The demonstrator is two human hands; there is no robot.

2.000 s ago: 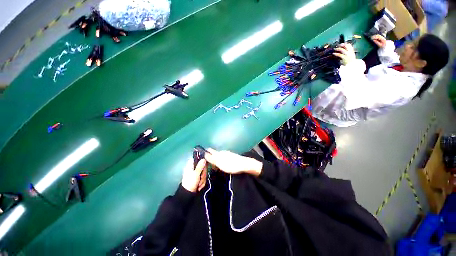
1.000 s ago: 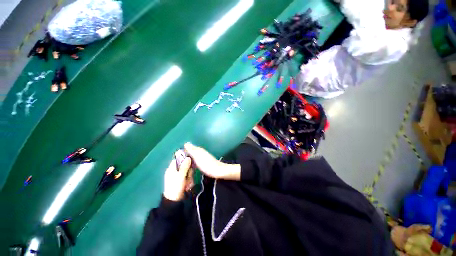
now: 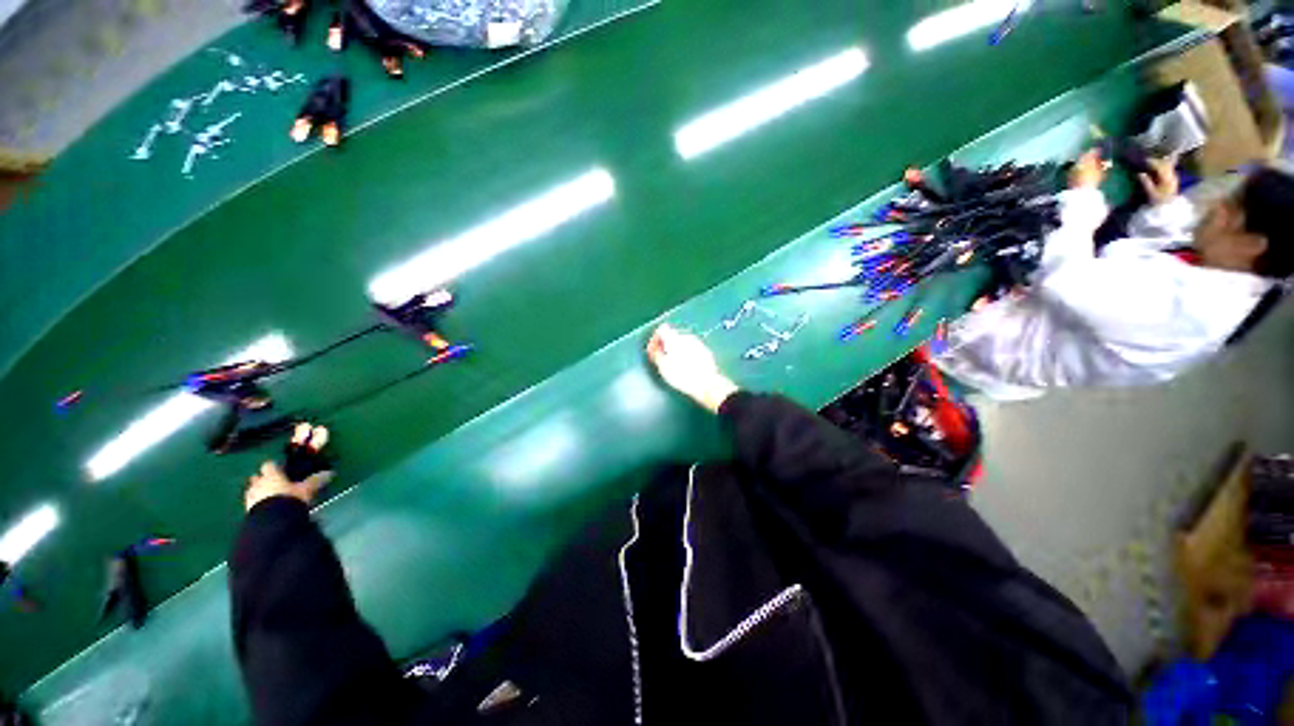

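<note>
My left hand (image 3: 288, 479) is at the belt's near edge, at the left, with its fingers round a black end piece (image 3: 304, 451). A dark cable lead (image 3: 253, 426) lies just beyond it. My right hand (image 3: 687, 363) is over the pale green bench edge, right of centre, its fingertips at the near end of a scatter of small silvery-white parts (image 3: 771, 341). The fingertips are close together; I cannot tell whether they pinch a part. More cable leads (image 3: 412, 309) with black end pieces and red and blue tips lie on the green belt beyond my left hand.
A pile of leads (image 3: 979, 220) lies on the bench at right, beside a person in white (image 3: 1121, 319). A red crate (image 3: 965, 426) of leads is below the bench. A clear bag (image 3: 476, 12), black end pieces (image 3: 322, 111) and silvery parts (image 3: 213, 111) lie on the far side.
My hands have parted from in front of my body. The left has moved left to the belt, the right forward and right to the silvery parts. The camera view has also shifted.
</note>
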